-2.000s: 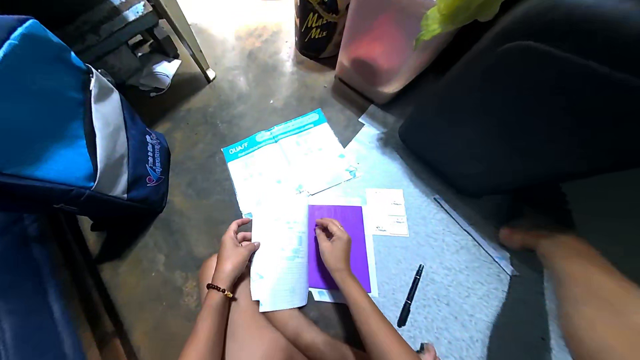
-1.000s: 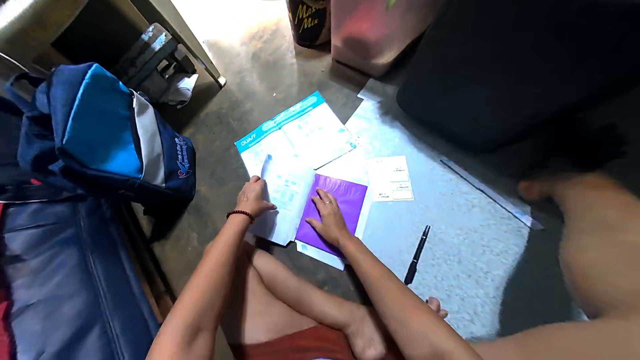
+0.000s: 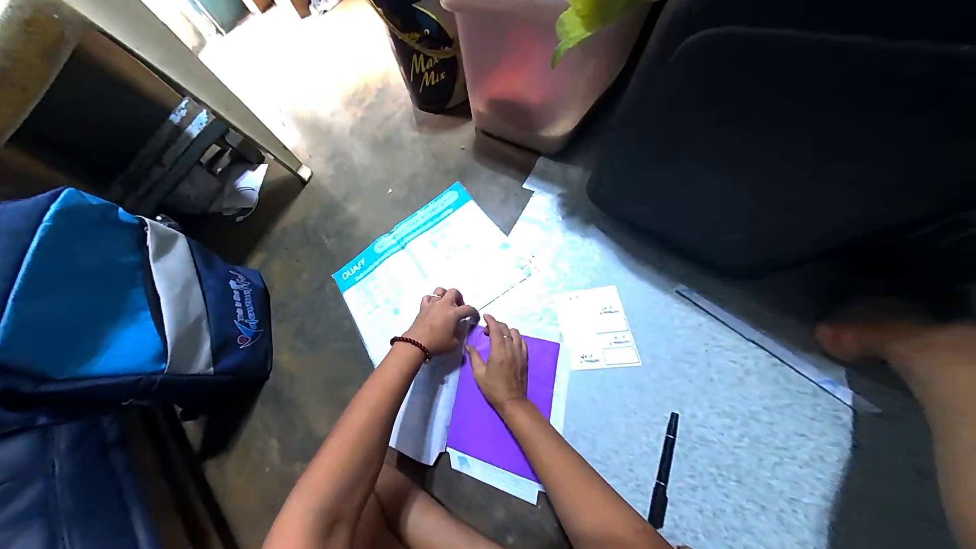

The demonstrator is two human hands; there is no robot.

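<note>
A purple rectangular cover or sheet (image 3: 503,412) lies in front of me over white paper. My left hand (image 3: 444,319), with a beaded bracelet at the wrist, pinches at the top left corner of the purple piece, beside a white page (image 3: 422,415) folded out to the left. My right hand (image 3: 501,354) rests on the upper part of the purple piece, its fingertips close to the left ones. What lies between the fingertips is too small to tell. Beyond them is a printed sheet with a teal band (image 3: 408,236). A label sheet (image 3: 601,328) lies to the right.
A black pen (image 3: 663,469) lies on a grey-white speckled sheet (image 3: 732,427). A blue backpack (image 3: 84,297) is at the left. A translucent pink bin (image 3: 534,84) and a dark bag (image 3: 435,69) stand at the back, a black padded object (image 3: 785,145) at the right. Someone's bare limb (image 3: 915,358) shows at the right edge.
My left hand has moved from the white page to the upper left corner of the purple piece. My right hand has moved up to meet it there.
</note>
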